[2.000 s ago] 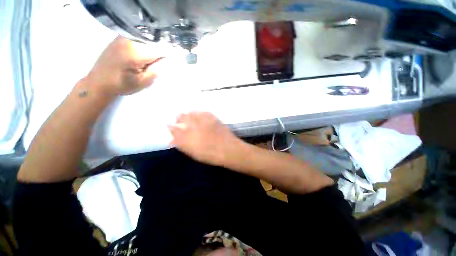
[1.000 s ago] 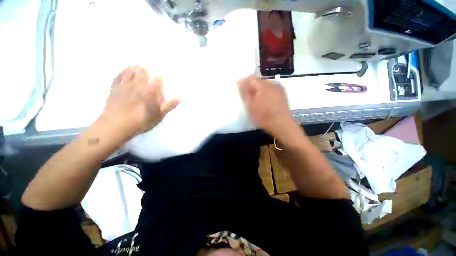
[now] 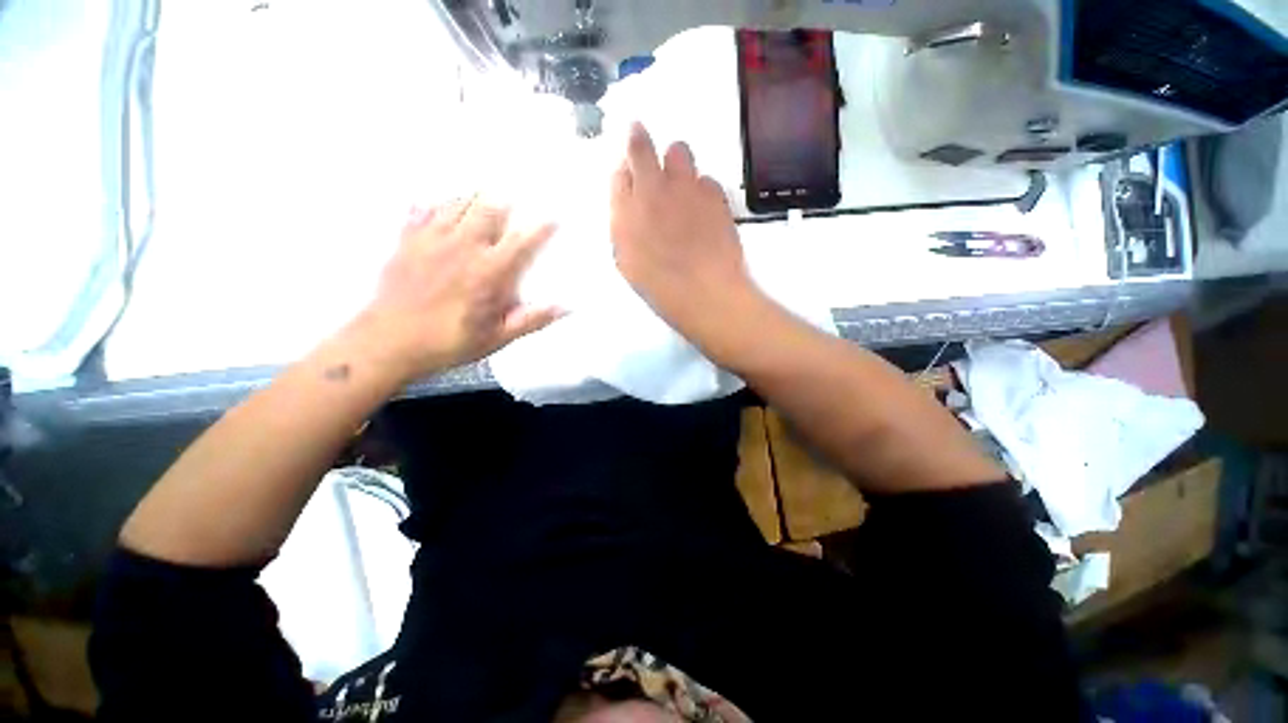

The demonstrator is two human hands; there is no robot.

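Observation:
A bright white garment panel (image 3: 643,346) lies under both hands and hangs a little over the table's front edge. Its outline on the table is blown out. My left hand (image 3: 459,283) lies flat on it with fingers spread. My right hand (image 3: 678,226) presses on it with the fingers pointing at the needle area, the index finger stretched out. The presser foot and needle (image 3: 586,106) of the sewing machine are just beyond my right fingertips; the cloth reaches up beside them. Neither hand clearly grips the cloth.
A phone (image 3: 790,120) stands behind the table strip, right of the cloth. Thread snips (image 3: 989,245) lie right on the table. Layered white pieces (image 3: 106,212) are at the far left. A white bundle (image 3: 339,572) is by the lap. Fabric scraps (image 3: 1074,424) heap below the table at right.
My right hand has moved left and up toward the needle. My left hand has moved right and opened out flat. The cloth has shifted right, and its front part now hangs nearer the middle.

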